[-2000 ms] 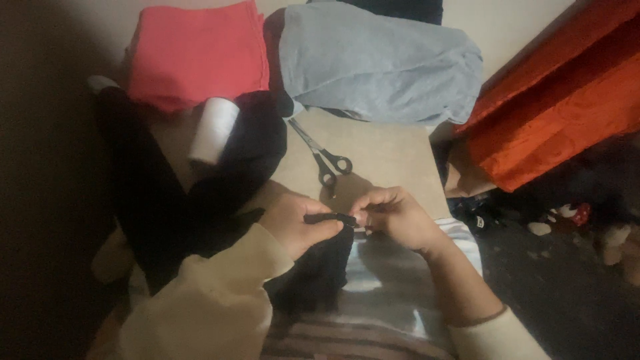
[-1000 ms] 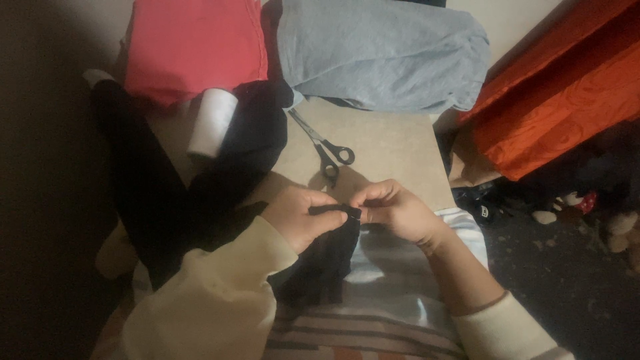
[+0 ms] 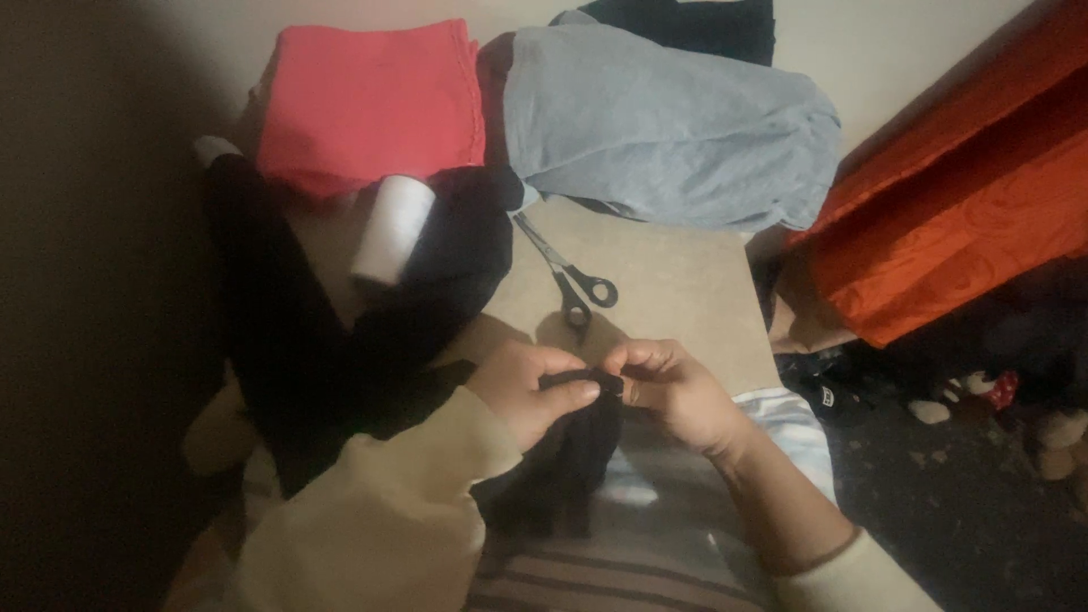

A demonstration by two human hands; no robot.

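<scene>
Black fabric (image 3: 591, 450) hangs over my lap, its upper edge pinched between the thumb and fingers of my left hand (image 3: 531, 391). My right hand (image 3: 667, 391) has its fingertips close together at the right end of that folded edge; whether they grip the fabric or something small such as a needle is too blurred to tell. Just beyond my hands, scissors with black handles (image 3: 576, 289) lie slightly spread on a beige surface (image 3: 680, 289). To their left a white cylinder, perhaps a thread spool (image 3: 393, 229), rests on a black garment (image 3: 459, 255).
Folded red cloth (image 3: 374, 106) lies at the back left, grey cloth (image 3: 663, 127) beside it, with black cloth (image 3: 722, 30) behind. Orange fabric (image 3: 960, 212) hangs on the right. Below it, several small objects lie on the dark floor (image 3: 909, 510). Striped fabric (image 3: 790, 425) lies under my right forearm.
My right hand's fingers have curled in slightly at the fabric's edge since a second ago. My left hand keeps its pinch on the black fabric.
</scene>
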